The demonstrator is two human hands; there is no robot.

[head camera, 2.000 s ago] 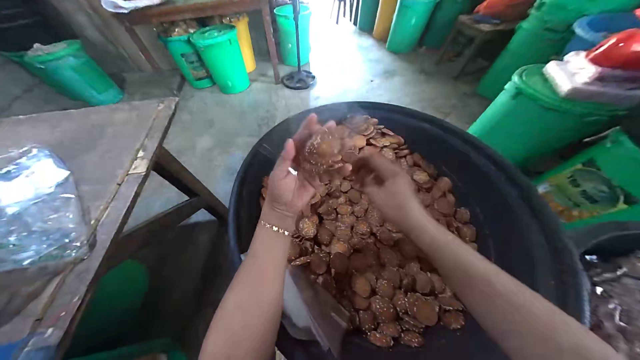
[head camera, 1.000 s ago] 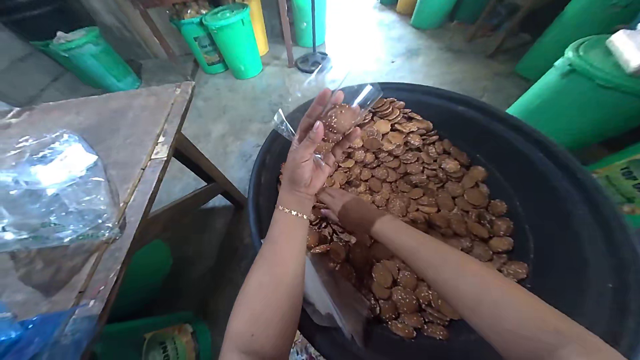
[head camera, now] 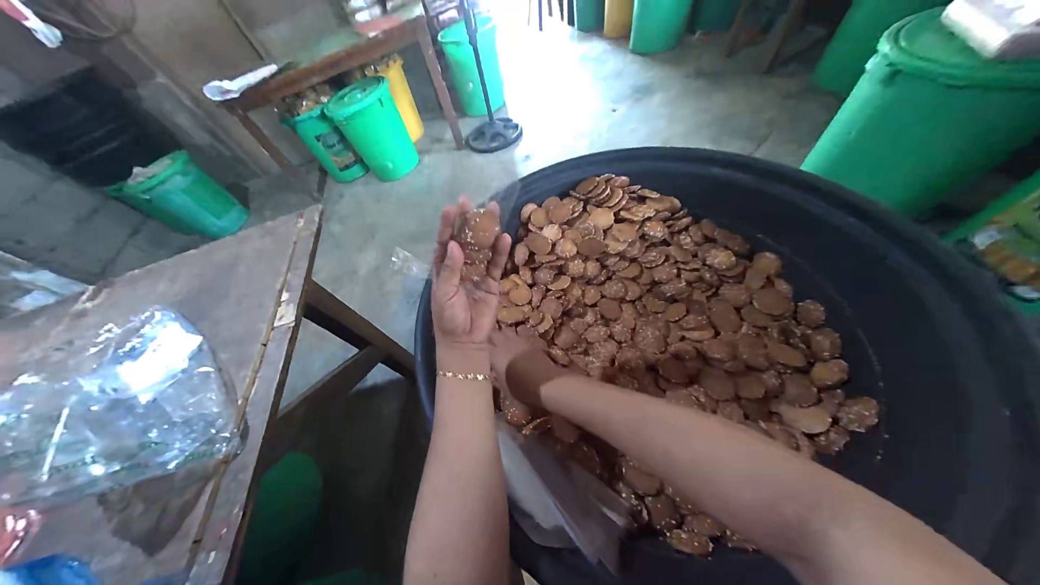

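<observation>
A large black round tub holds a heap of flat brown round cookies dotted with pale seeds or nuts. Above the tub's left rim, my left hand is palm up, wearing a gold bracelet, and holds several cookies that seem to be inside a clear plastic bag. My right hand reaches down into the heap just beside my left wrist; its fingers are mostly hidden behind that wrist and among the cookies. Clear plastic sheeting lies against the cookies near my left forearm.
A wooden table at the left bears a pile of clear plastic bags. Green lidded bins stand right of the tub, and more green bins stand by a table at the back. A stand with a round base is beyond the tub.
My right hand has moved from beside the cookies in my left hand down to the heap near my left wrist. The plastic around my left hand stood spread more widely a second ago.
</observation>
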